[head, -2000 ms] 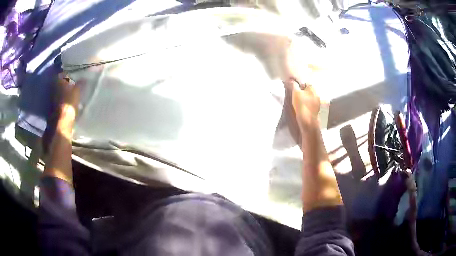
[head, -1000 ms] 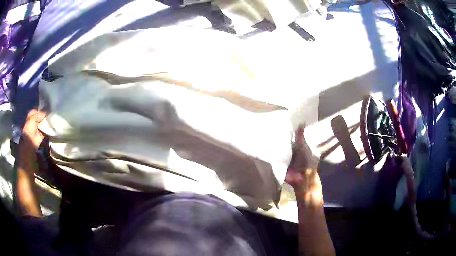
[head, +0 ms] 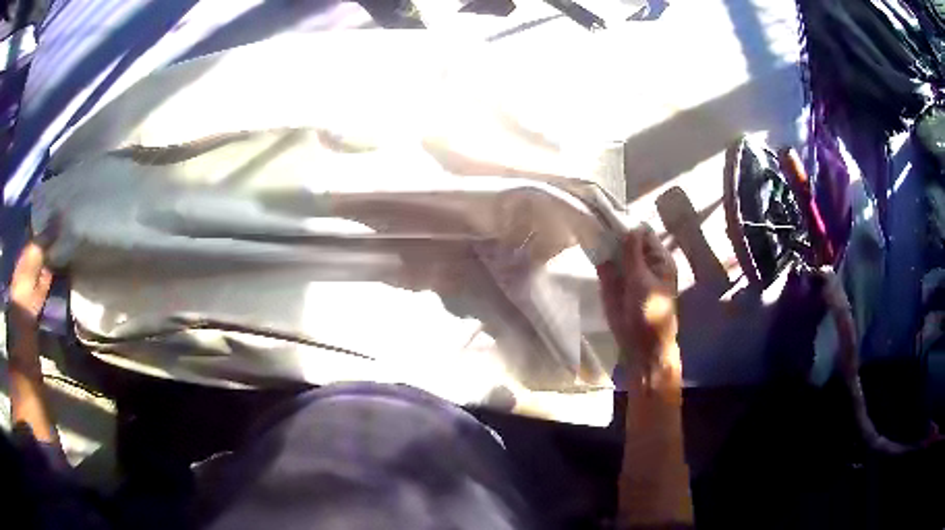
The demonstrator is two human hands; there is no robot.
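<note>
A pale garment (head: pixel 404 212) lies across the table in front of me, partly washed out by sun, with a raised fold running from left to right. My left hand (head: pixel 31 277) is at the picture's left edge, closed on the garment's left end; its fingertips are blurred. My right hand (head: pixel 640 285) is closed on the garment's right end, where the cloth bunches up towards the fingers. A folded edge of the garment lies along the table's near side.
The dark iron (head: pixel 765 212) stands tipped at the right, its red handle (head: pixel 810 207) facing right. Its pale cord (head: pixel 850 362) runs down to the lower right. Blue-purple cover (head: pixel 715 119) shows beyond my right hand. Dark and purple cloth (head: pixel 870 62) hangs at the right edge.
The garment's upper layer, flat and spread earlier, is now folded and drawn into long creases between my hands. My left hand has moved left; my right hand went nearer me, then back up onto the cloth.
</note>
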